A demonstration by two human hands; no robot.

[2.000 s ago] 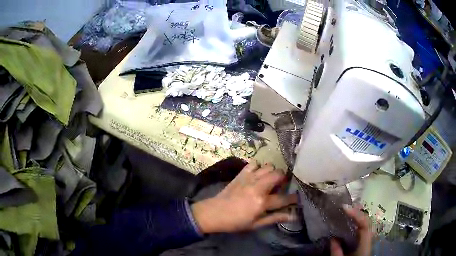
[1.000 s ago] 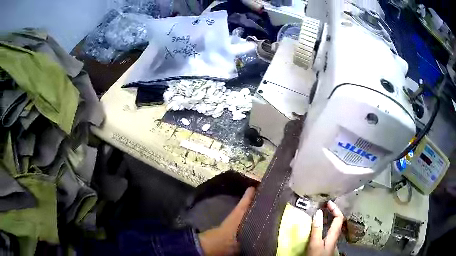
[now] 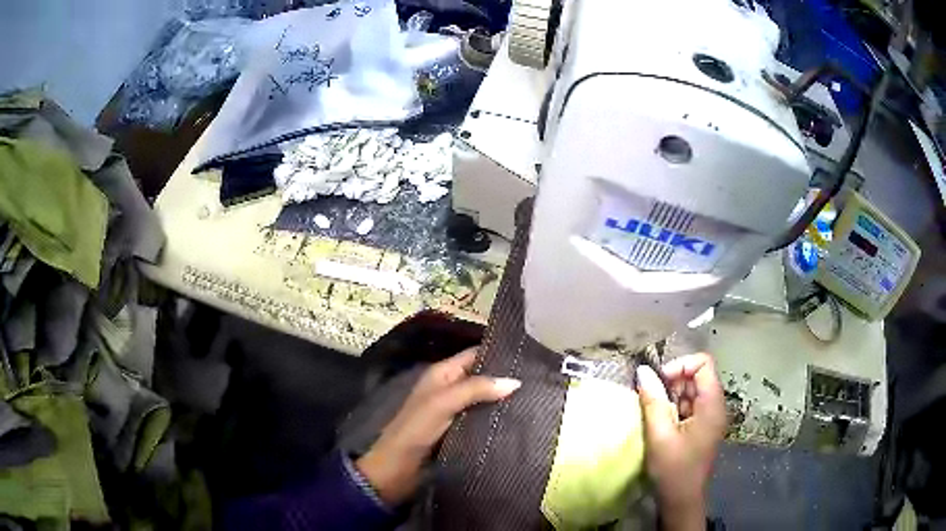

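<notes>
A dark brown ribbed band [image 3: 508, 425] of the garment runs up under the white JUKI machine head [image 3: 664, 197]. A lime-green panel [image 3: 600, 456] lies beside the band. A small bright metal clamp [image 3: 577, 365] sits at the panel's upper edge, below the head. My left hand [image 3: 441, 415] holds the band's left side, thumb on top, other fingers partly hidden. My right hand [image 3: 685, 420] pinches the cloth at the clamp's right with thumb and fingers. The needle and the cloth between my right fingertips cannot be made out clearly.
Small white pieces [image 3: 358, 166] lie heaped on the cream table [image 3: 239, 244], before a marked plastic bag [image 3: 322, 67] and beside a black block [image 3: 249, 178]. A grey and green garment bundle [image 3: 62, 311] is at left. A control panel [image 3: 866, 254] is at right.
The view has shifted, so the machine appears further left. The dark band and green panel have come under the head since the first frame. My left thumb now lies on top of the band.
</notes>
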